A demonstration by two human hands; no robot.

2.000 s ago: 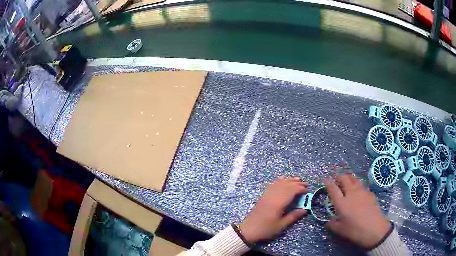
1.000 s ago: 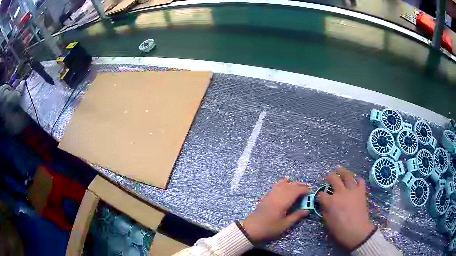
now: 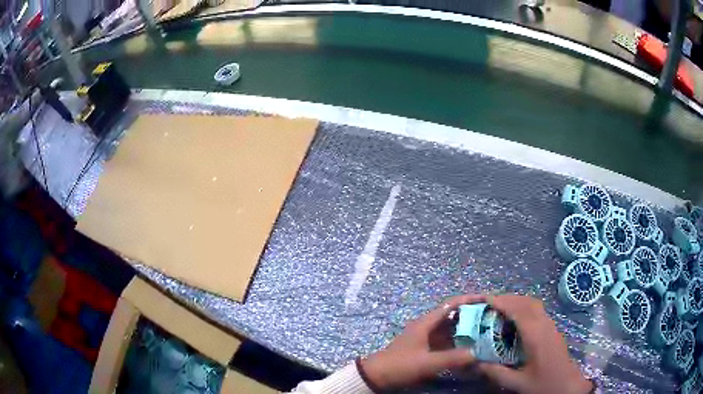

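A teal fan head (image 3: 487, 334) is held between my two hands above the bubble-wrap bench cover. Its short square neck points left and its dark spoked side faces right. My left hand (image 3: 412, 352) grips it at the neck side, with the thumb below. My right hand (image 3: 539, 346) wraps around the round part from the right, fingers over the top and thumb below. The fingers hide part of the ring. Many teal fan heads (image 3: 583, 282) lie clustered on the bench at the right.
A cardboard sheet (image 3: 202, 196) lies at the left of the bench. An open carton (image 3: 181, 319) with teal parts stands at the lower left. A green conveyor belt (image 3: 370, 73) runs beyond the white rail, carrying one pale grille (image 3: 227, 74). A black-and-yellow object (image 3: 104, 96) sits at the far left.
The fan head has been tilted up between my hands, and my right hand now wraps around its side instead of lying over it. The view has shifted slightly.
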